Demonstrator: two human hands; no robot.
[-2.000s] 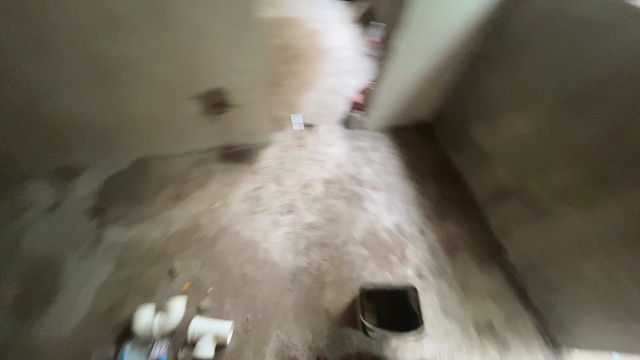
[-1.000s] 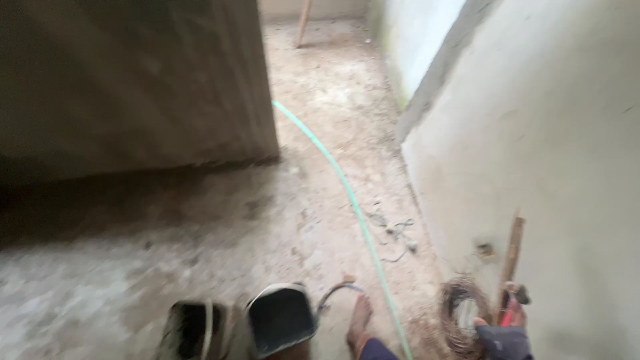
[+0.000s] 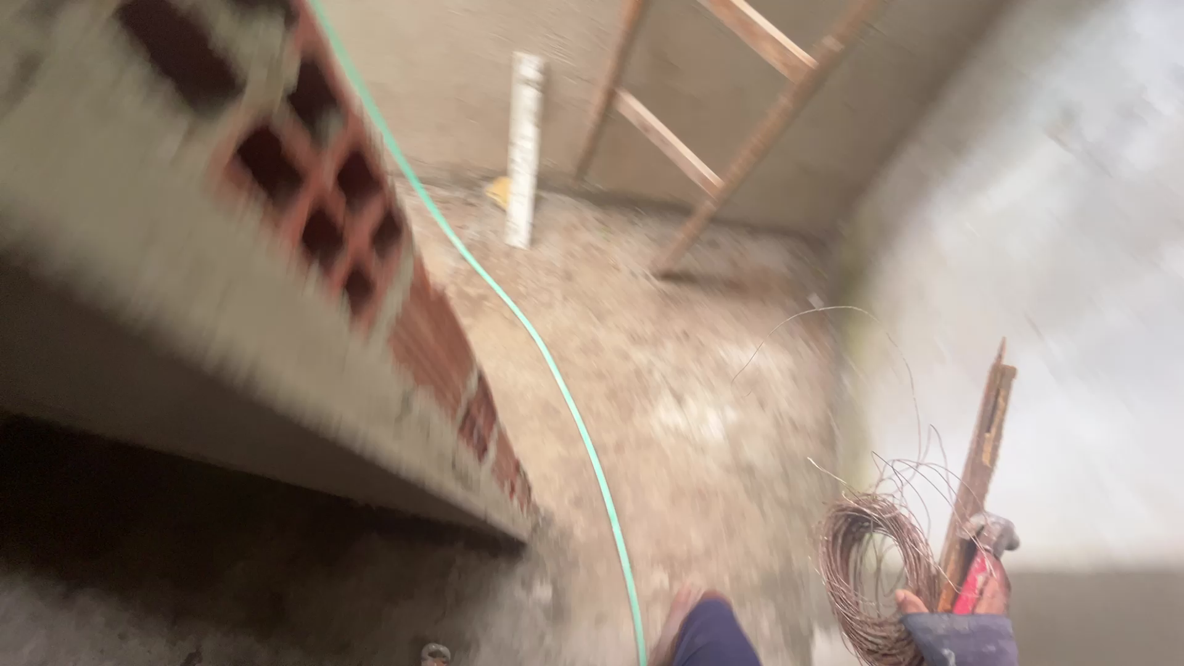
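My right hand, in a dark long sleeve at the lower right, is closed around several items. A coil of thin rusty wire hangs at its left side, with loose strands sticking up. A rough strip of wood rises from the grip. Beside it is a red-handled tool with a grey metal head; its exact kind is blurred. My left hand is out of view.
A green hose runs along the floor past a broken hollow-brick wall edge on the left. A wooden ladder leans against the far wall near a white strip. A plastered wall stands on the right.
The view has moved forward along the hose, so the brick wall edge and the ladder now show large. The buckets seen one second ago are out of view. The right hand still holds the wire coil.
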